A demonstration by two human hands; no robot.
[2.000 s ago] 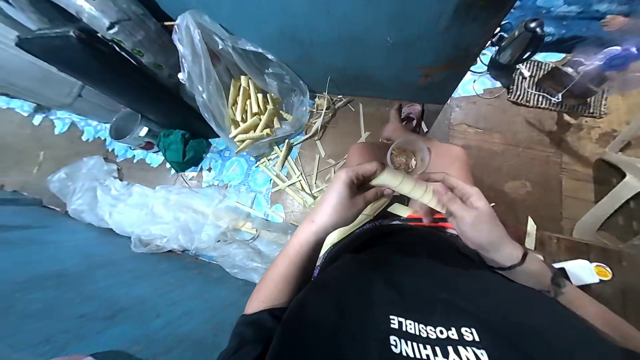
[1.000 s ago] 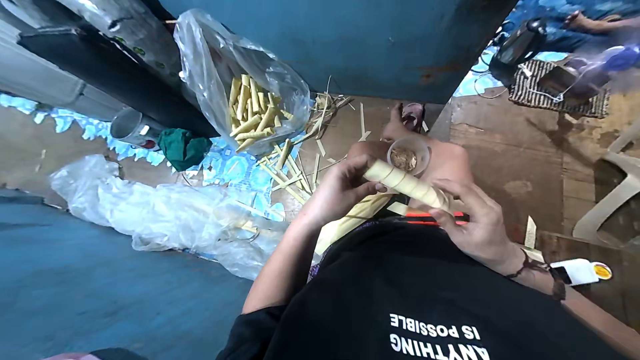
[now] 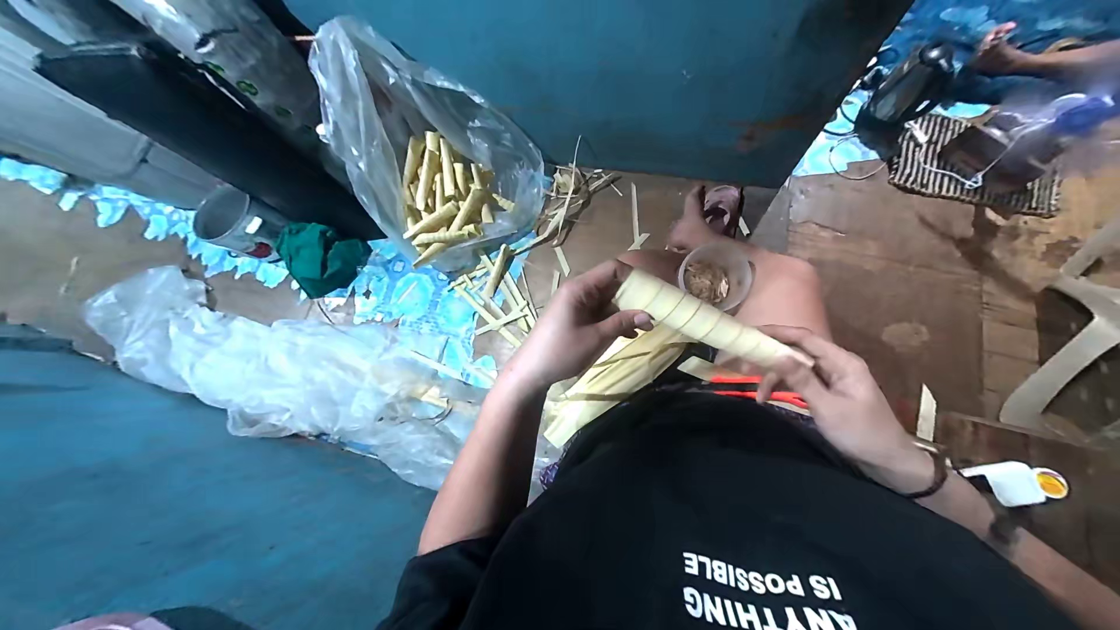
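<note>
Between my hands is a pale yellow cone wound from a leaf strip (image 3: 691, 317), its wide end at the left and its narrow end at the right. My left hand (image 3: 582, 328) grips the wide end, thumb on the near side. The fingers of my right hand (image 3: 827, 381) close round the narrow end. Just beyond the cone, a clear plastic tub (image 3: 719, 267) with brownish contents rests at my bare leg. Pale flat leaf strips (image 3: 612, 381) lie across my lap, below the cone.
A clear plastic bag (image 3: 516, 140) holds several rolled leaf tubes (image 3: 446, 192). Loose strips (image 3: 499, 302) lie beside it on the floor. Crumpled plastic sheeting (image 3: 297, 376) and a green cloth (image 3: 319, 258) are at left. A chair (image 3: 1063, 350) and another person's arm (image 3: 1050, 63) are at right.
The wound cone has tilted, its right end now lower than two seconds ago, and its windings face me more. My right hand has shifted along to its narrow end.
</note>
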